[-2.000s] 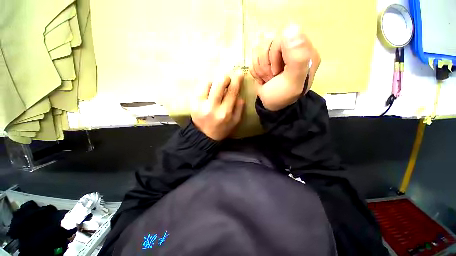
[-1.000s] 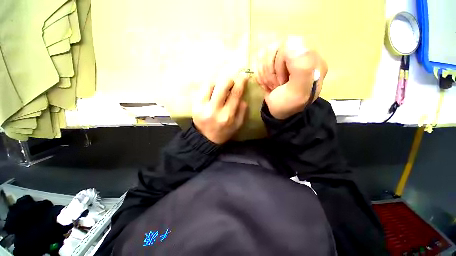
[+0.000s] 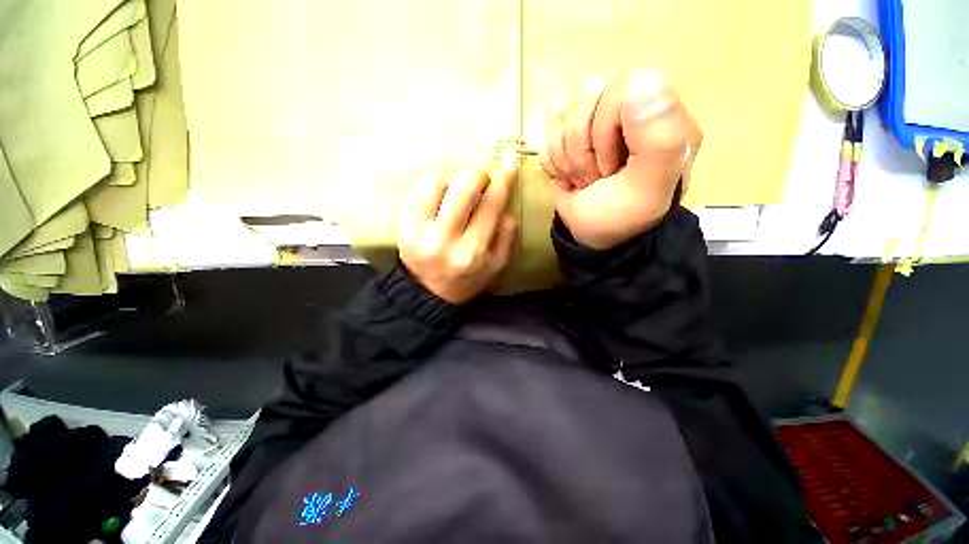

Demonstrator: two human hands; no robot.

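A large yellow-tan sewn panel (image 3: 680,64) lies flat on the table, its flap hanging over the front edge. A thin dark centre seam (image 3: 522,64) runs down to my fingertips. My left hand (image 3: 462,234) rests on the panel left of the seam, fingers pressing it. My right hand (image 3: 622,159) is closed in a fist right of the seam around a pen-shaped hand tool. Only a white end (image 3: 687,151) at the fist's outer side and a thin dark tip at the seam show. Small strands lie at the seam by my left fingertips.
Stacked olive-tan panels (image 3: 53,138) lie at the left. At the right are a tape roll (image 3: 850,64), a pink-handled tool (image 3: 845,183) and a blue-rimmed tray (image 3: 895,96). Below are white crumpled cloth (image 3: 165,441) at left and a red tray (image 3: 861,478) at right.
The right fist has turned slightly, and the thin dark tool tip now shows between it and the seam. The left hand stays at nearly the same place on the panel.
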